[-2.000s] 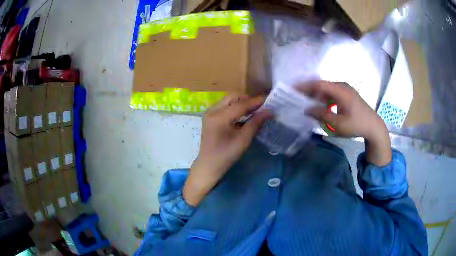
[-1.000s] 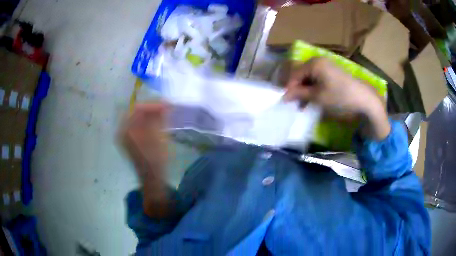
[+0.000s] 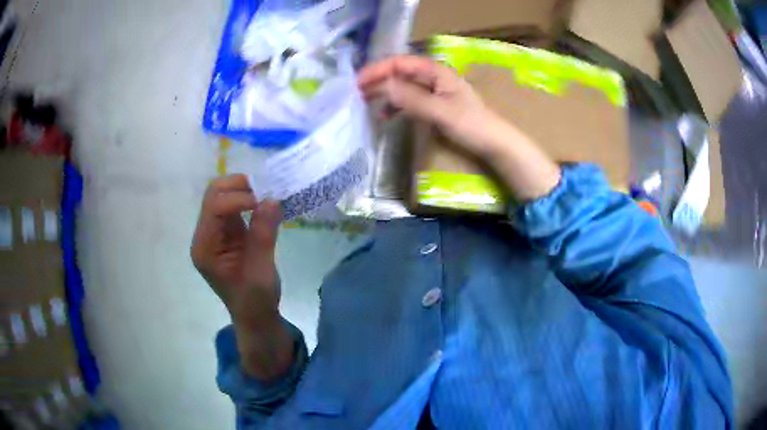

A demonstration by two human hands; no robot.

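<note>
A white shipping label [image 3: 315,172] with text lines and a dense dark code hangs between my hands, slightly curved. My left hand [image 3: 238,239] pinches its lower left corner between thumb and fingers. My right hand [image 3: 429,97] is at its upper right edge, fingers bent; whether it grips the label or its backing is blurred. A closed brown carton [image 3: 559,126] with yellow-green tape along two edges lies on the bench, partly under my right forearm.
A blue waste bin [image 3: 220,92] full of crumpled white paper stands beyond the label. Open cardboard flaps [image 3: 618,34] are at the back right. Stacked cartons [image 3: 29,277] stand on a blue pallet [image 3: 77,285] at the far left. A white sheet [image 3: 694,180] lies at the right.
The label was flat and close to my body; now it is held out to the left, nearer the bin. My right hand has moved left and up. The view has shifted, showing more of the taped carton.
</note>
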